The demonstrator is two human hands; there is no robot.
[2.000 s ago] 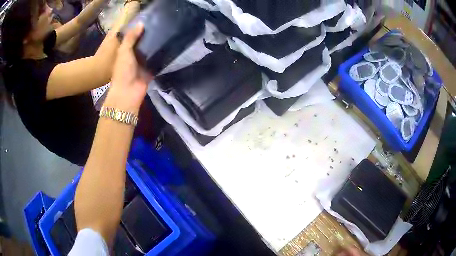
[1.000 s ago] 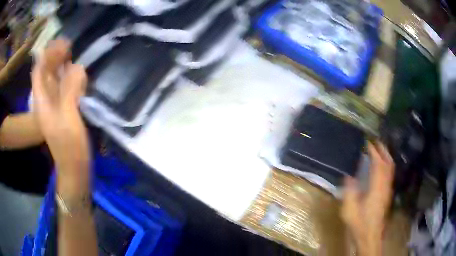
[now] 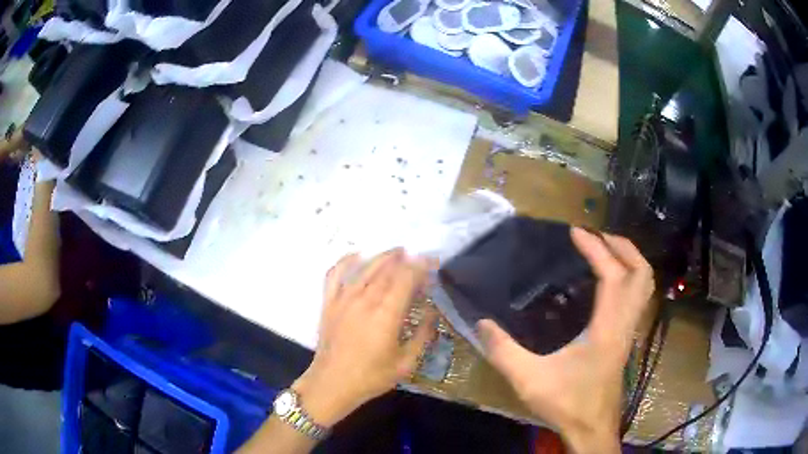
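A black plastic housing [image 3: 523, 275] is held tilted over the right part of the bench. My right hand [image 3: 580, 332] grips it, thumb on the near edge and fingers on the right edge. My left hand [image 3: 372, 328], with a metal watch at the wrist, is just left of the housing, palm down, fingers slightly blurred. I cannot tell whether it touches the housing or holds the foam. A foam wrap sheet [image 3: 474, 220] shows behind and beside the housing, partly hidden by it.
Foam-wrapped housings [image 3: 155, 146] are stacked at upper left. A blue bin [image 3: 443, 73] of white oval parts stands at the back. A white paper sheet [image 3: 310, 191] with dark specks lies centrally. A blue crate [image 3: 217, 417] holds housings below left. A fan [image 3: 651, 164] and cords are right. Another person's arm [image 3: 35, 257] is left.
My view has swung right. My left hand has come from the stacked housings to beside the near housing. My right hand has taken hold of that housing and tilted it.
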